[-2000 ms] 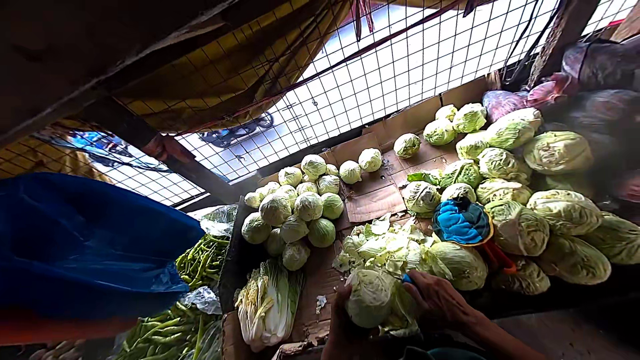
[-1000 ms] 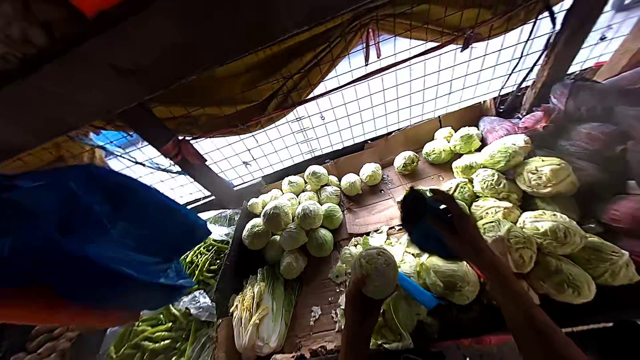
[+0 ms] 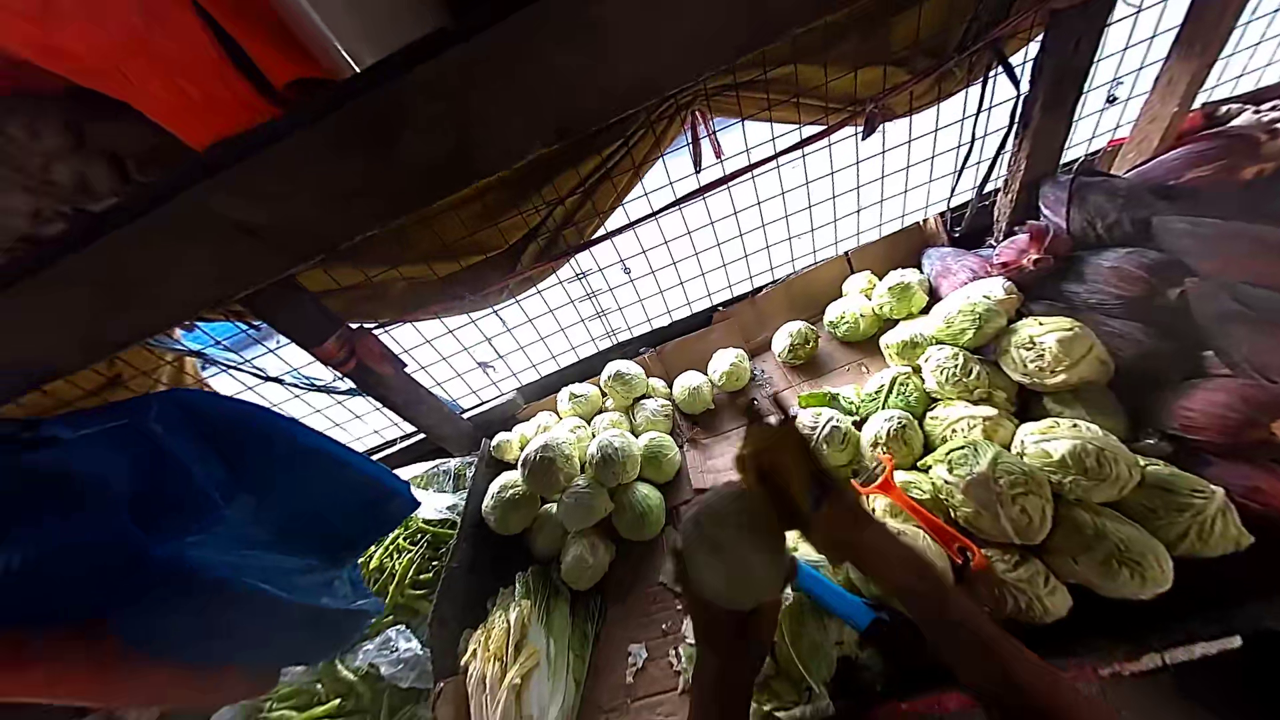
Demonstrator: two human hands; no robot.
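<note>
Low in the middle, my left hand (image 3: 735, 615) holds a round, pale cabbage (image 3: 735, 545) from below. My right hand (image 3: 785, 465) is just above and right of that cabbage, dark and motion-blurred; whether its fingers hold something cannot be told. A blue handle (image 3: 835, 595) shows beneath my right forearm, its far end hidden by the cabbage. An orange peeler (image 3: 920, 510) lies on the green cabbages (image 3: 990, 490) heaped at the right. Loose leaves (image 3: 800, 650) lie below the blue handle.
Small round cabbages (image 3: 585, 460) are piled on cardboard (image 3: 640, 600) left of my hands, above a napa cabbage (image 3: 535, 650). Green chillies or beans (image 3: 410, 560) and a blue plastic sheet (image 3: 200, 520) are further left. Wire mesh (image 3: 640, 270) and wooden posts (image 3: 1055, 120) stand behind.
My right hand first held something by the cabbage, then a dark blue bundle, which earlier lay on the right-hand heap; now it is near the held cabbage. The orange peeler lies uncovered. The view has shifted upward.
</note>
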